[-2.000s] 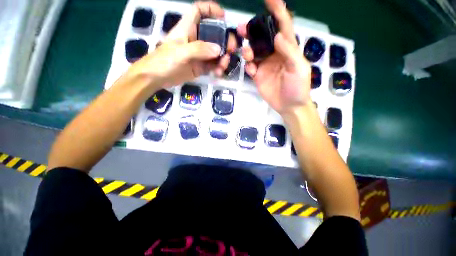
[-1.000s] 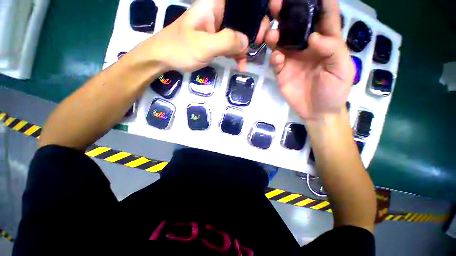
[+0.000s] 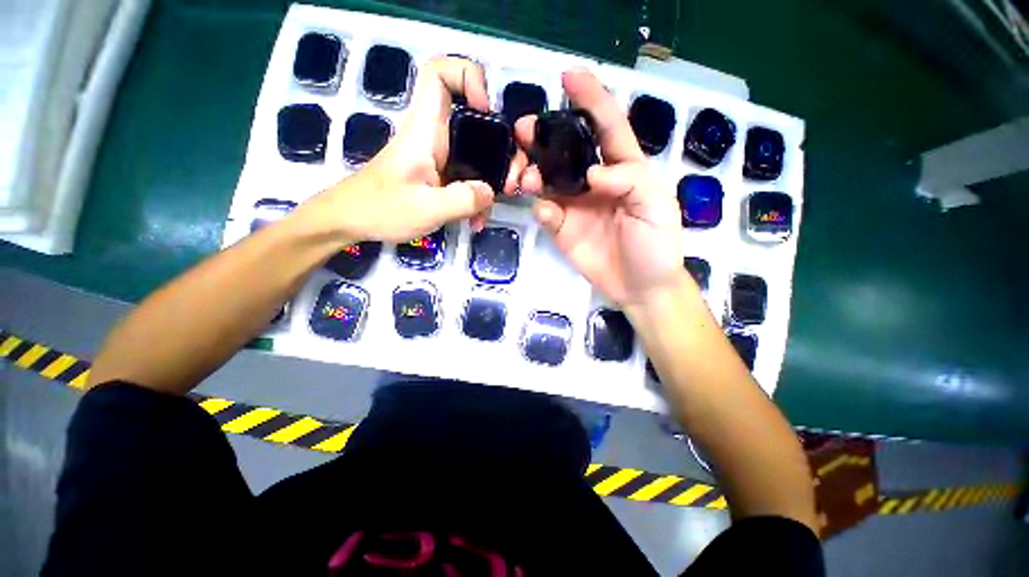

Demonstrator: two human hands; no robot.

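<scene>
My left hand (image 3: pixel 423 180) holds a black smartwatch (image 3: pixel 480 149) by its edges, its dark face toward me. My right hand (image 3: pixel 621 214) holds a second dark smartwatch (image 3: pixel 564 151) close beside it. Both are held above the middle of a white foam tray (image 3: pixel 587 383). Rows of watches sit in the tray. Most faces are dark. Some show small coloured script, such as the near-left watch (image 3: pixel 340 311) and the watch at right (image 3: pixel 771 215). A watch at the right has a blue-purple screen (image 3: pixel 701 201). My hands and forearms hide part of the tray.
The tray lies on a green bench surface (image 3: pixel 891 327). White slabs (image 3: pixel 56 124) stand at the left edge. A white piece (image 3: pixel 970 163) lies at the right. A brown patterned stool (image 3: pixel 841 485) and yellow-black floor tape (image 3: pixel 271 425) are below the bench.
Both hands with their watches moved up out of the tray's middle toward the frame's top, then back down. The watches now show fully, side by side. The view has shifted.
</scene>
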